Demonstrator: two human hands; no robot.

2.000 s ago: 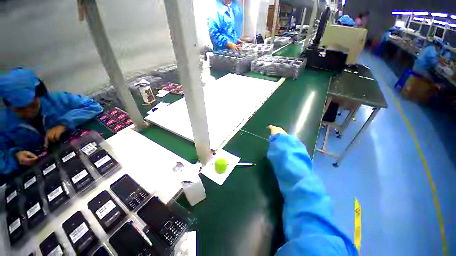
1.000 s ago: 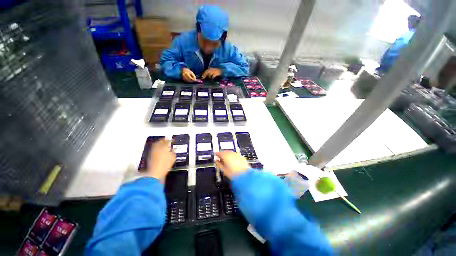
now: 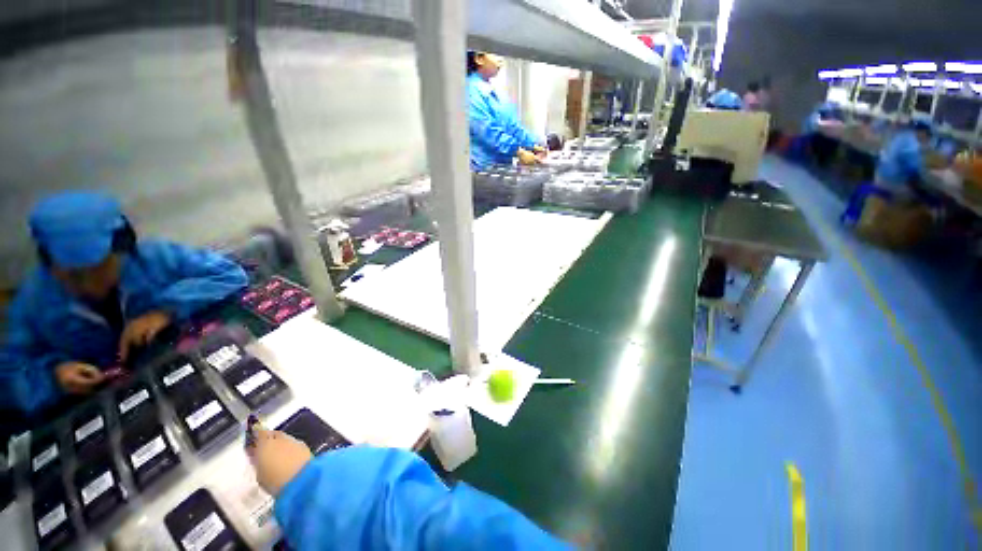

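Note:
My right hand (image 3: 278, 461) reaches in from the lower right over the near phones. Its fingertips meet at a small dark thing; I cannot tell whether they grip it. A black keypad phone (image 3: 312, 431) lies just beyond the hand, partly hidden by it and the blue sleeve. Another phone (image 3: 202, 524) with a white label lies nearer, at the bottom edge. Two rows of labelled phones sit in a clear blister tray (image 3: 275, 400) at the left. My left hand is not in view.
A whitish bottle (image 3: 452, 438) stands beside the white post (image 3: 458, 237). A green lump (image 3: 502, 385) lies on white paper, with a thin stick (image 3: 557, 381) beside it. A person in blue (image 3: 81, 291) works across the bench. A white board (image 3: 495, 269) lies beyond the post.
The view has swung right since one second ago. Both my hands were over the phones then; now only my right hand shows, near the upper phone. My left hand has left the picture.

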